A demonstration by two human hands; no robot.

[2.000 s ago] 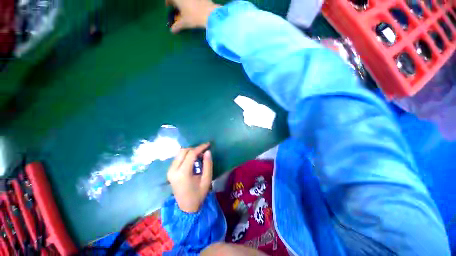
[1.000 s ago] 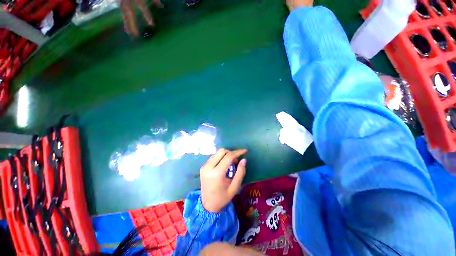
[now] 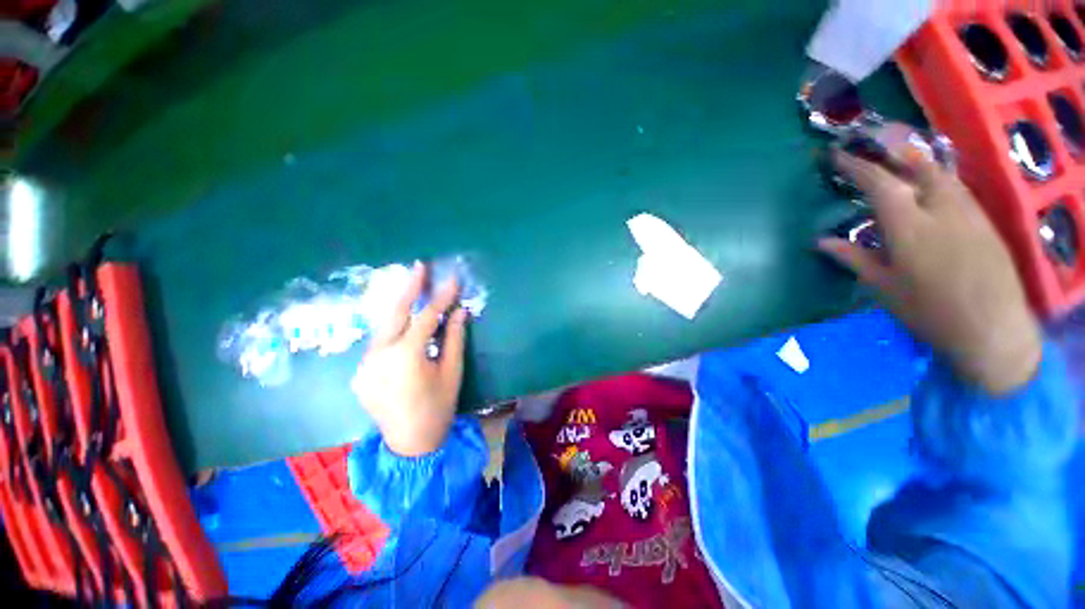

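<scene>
My left hand (image 3: 411, 378) is at the right end of a heap of shiny clear films (image 3: 312, 324), its fingertips over them. A small dark-and-white piece (image 3: 434, 347) shows between its curled fingers; what it is stays unclear. My right hand (image 3: 946, 256), blurred, is beside the red tray with thumb and fingers apart. A glossy black disc (image 3: 861, 232) lies between its thumb and fingers, with no clear grip on it. Another dark round unit (image 3: 835, 100) lies just above. A flat white cloth (image 3: 676, 269) lies on the green bench (image 3: 535, 155).
A red tray (image 3: 970, 107) with round pockets of black discs stands at right, a white object (image 3: 869, 33) beside it. A red rack (image 3: 140, 393) with dark strap-like parts stands at left. A small white scrap (image 3: 794, 355) shows beyond the bench's near edge.
My right hand has come back from the far side of the bench to the black units by the red tray. My left hand has moved left onto the film heap.
</scene>
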